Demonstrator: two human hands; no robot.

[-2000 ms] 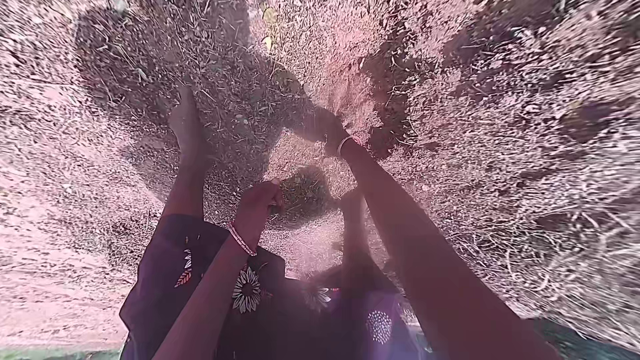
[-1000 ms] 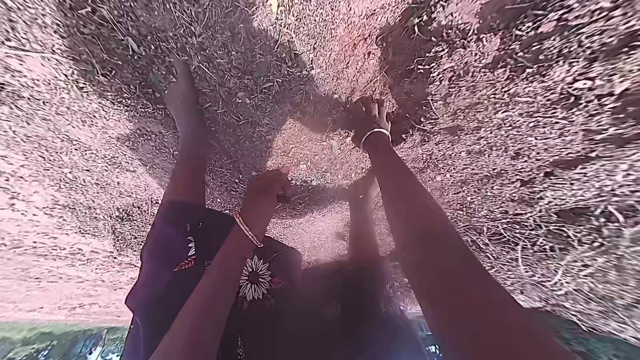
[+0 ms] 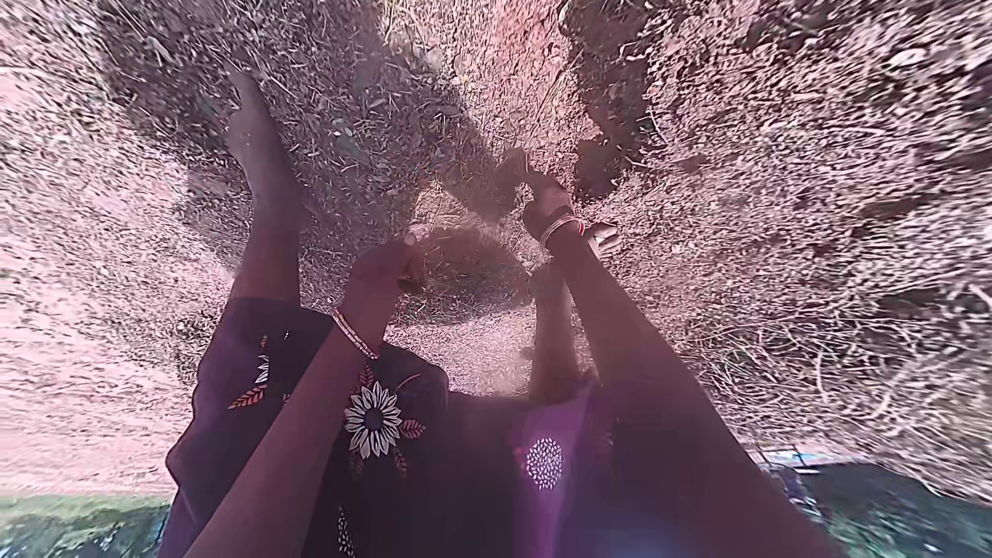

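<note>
My left hand (image 3: pixel 384 271) is low over the dry ground between the legs, fingers curled, with a beaded bangle at the wrist. A small pale spot shows at its fingertips; whether it holds anything is unclear. Ahead and to the right, my right hand (image 3: pixel 546 203) has bent fingers beside a blurred brown clump (image 3: pixel 508 178); I cannot tell if it grips this. Bangles circle that wrist. Between the hands lies a shaded patch of soil and dry plant bits (image 3: pixel 473 260).
A bare foot (image 3: pixel 260 143) rests on the litter at left; the other foot (image 3: pixel 604 236) shows partly behind my right wrist. A dark hollow (image 3: pixel 608 116) lies beyond the right hand. Dry stems (image 3: pixel 821 364) cover the right side. Flower-patterned dark cloth (image 3: pixel 372 418) covers the lap.
My right hand went right to the edge of the dark hollow, then came back slightly left, where the brown clump now shows beside its fingers. My left hand stays low between the legs.
</note>
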